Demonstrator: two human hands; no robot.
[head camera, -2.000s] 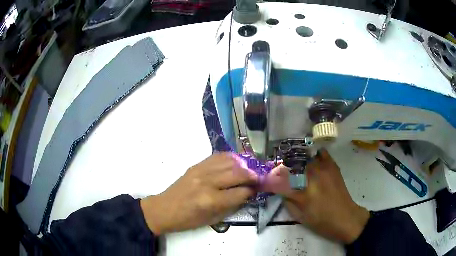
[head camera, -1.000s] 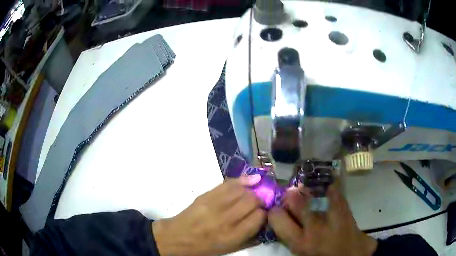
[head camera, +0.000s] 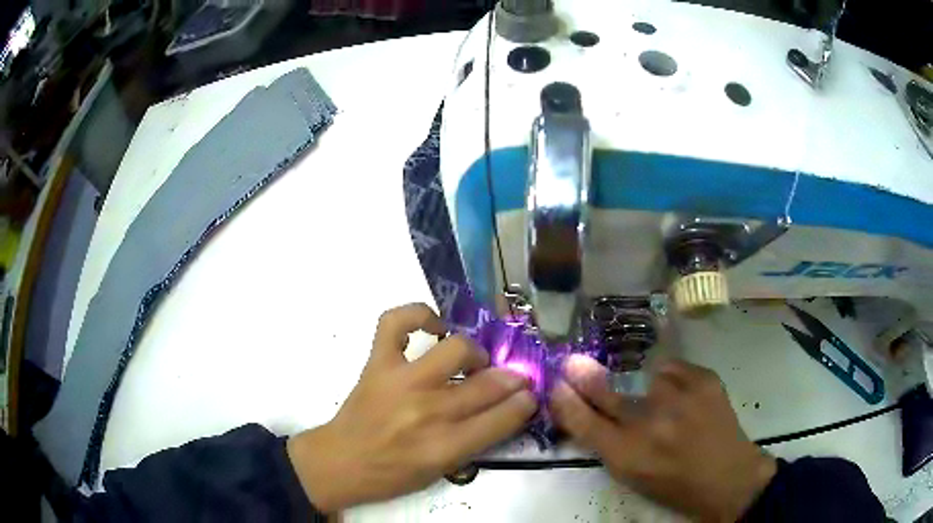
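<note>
A dark navy patterned panel (head camera: 435, 225) runs from behind the sewing machine (head camera: 634, 174) down to the needle area, where the lamp turns it purple. My left hand (head camera: 419, 409) lies on the cloth left of the needle, fingertips pressing it, thumb and index finger arched. My right hand (head camera: 665, 429) holds the cloth's near part with its fingertips just right of the bright spot, slightly blurred. The fingertips of both hands are close together. The presser foot and needle are hidden by glare and fingers.
A stack of grey-backed curved panels (head camera: 194, 194) lies at the table's left. Thread snips (head camera: 837, 355) with blue-teal handles lie right of the needle. A dark piece (head camera: 918, 429) is at the right edge. A clear bin (head camera: 210, 26) stands beyond the table.
Since the first frame, more patterned panel shows left of the machine head. My left thumb and index finger have spread into an arch since one second ago. The camera view has shifted slightly.
</note>
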